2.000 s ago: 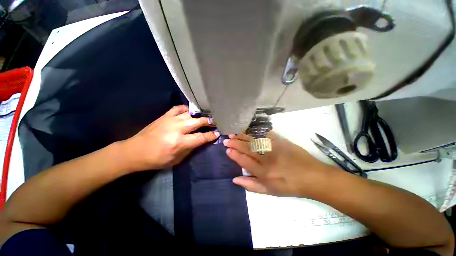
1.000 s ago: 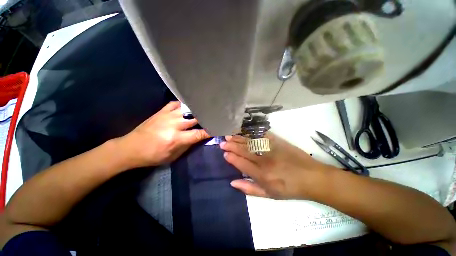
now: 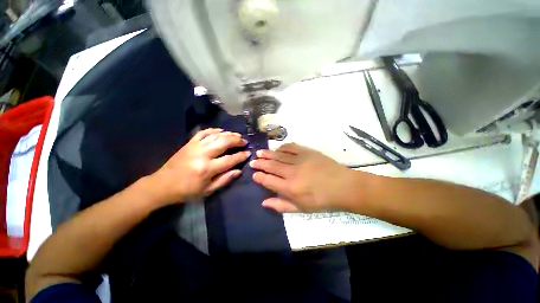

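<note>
Dark cloth (image 3: 251, 222) covers the left of the white table and hangs over its front edge. A folded strip of it runs up to the machine's needle area. My left hand (image 3: 198, 165) lies flat on the cloth, left of the strip. My right hand (image 3: 299, 177) rests with its fingertips on the strip's right side, close to my left fingertips. Both hands press on the cloth and neither grips it. The white sewing machine head (image 3: 296, 41) stands above the work. The presser foot area is small and blurred.
Thread snips (image 3: 379, 148) lie beyond my right hand. Black shears (image 3: 417, 118) and a thin dark rod (image 3: 378, 106) lie behind them. A red basket (image 3: 38, 160) with white contents is at the left. A whitish marked tape (image 3: 526, 174) hangs at the right.
The view has shifted back, so the machine head sits higher and the needle area shows. The large knob has left the near view. My hands stay on the cloth close together.
</note>
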